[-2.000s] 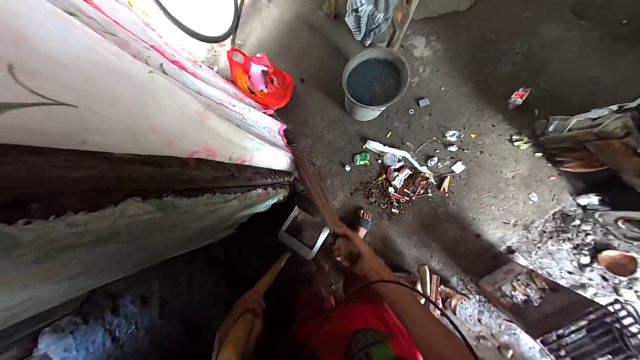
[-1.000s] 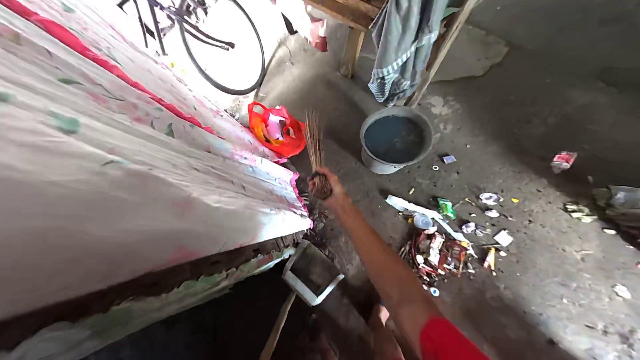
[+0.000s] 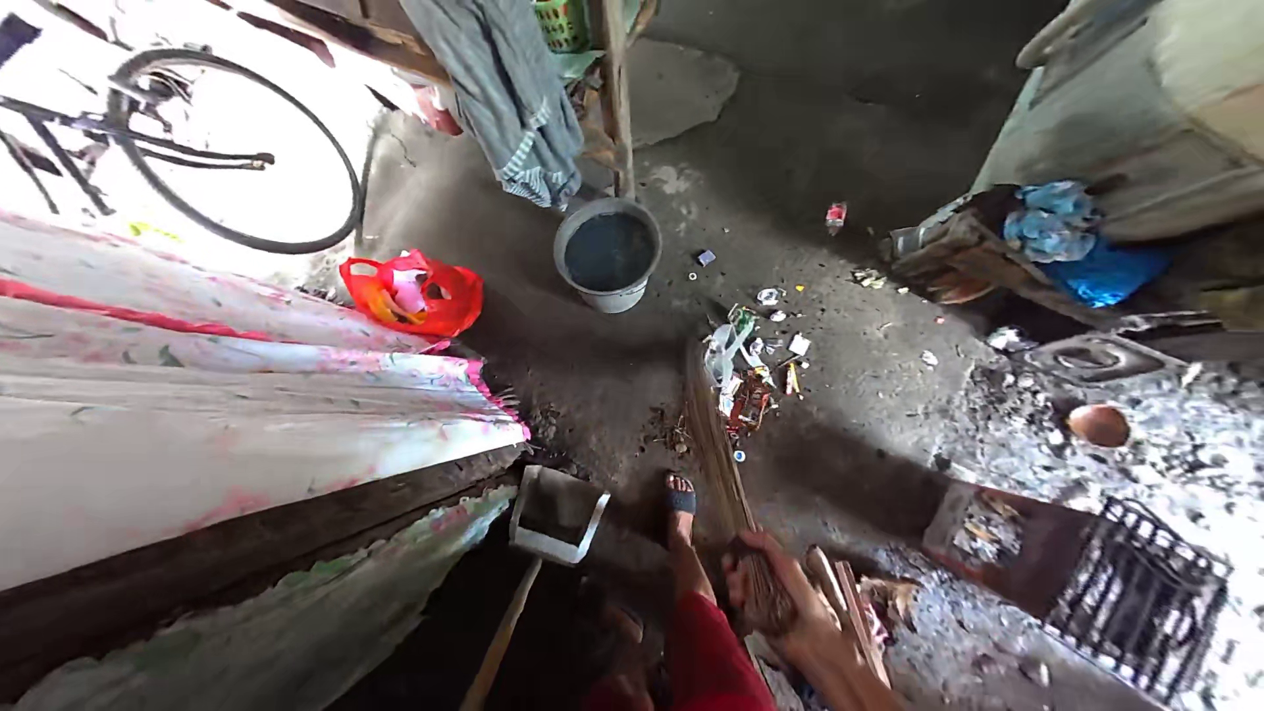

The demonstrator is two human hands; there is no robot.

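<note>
My right hand [image 3: 780,592] grips the bound end of a stick broom [image 3: 716,444] low in the view, right of my sandalled foot [image 3: 680,494]. The broom's bristles reach up to the left side of a pile of litter [image 3: 750,380] of wrappers and scraps on the floor. Left of my foot lies a dustpan [image 3: 558,548] with a long wooden handle [image 3: 502,637] that runs down to the bottom edge. My left hand is not in view.
A bucket of dark water [image 3: 607,257] stands above the litter. Near the floral curtain [image 3: 247,415] lies a red plastic bag [image 3: 444,306]. A bicycle wheel [image 3: 237,242] is at the upper left. Firewood [image 3: 849,612] and a black metal rack [image 3: 1136,592] lie at the lower right.
The right hand with the broom has moved from beside the curtain to the litter pile, and the bristles now touch its left side. The left hand, seen two seconds ago, is out of view.
</note>
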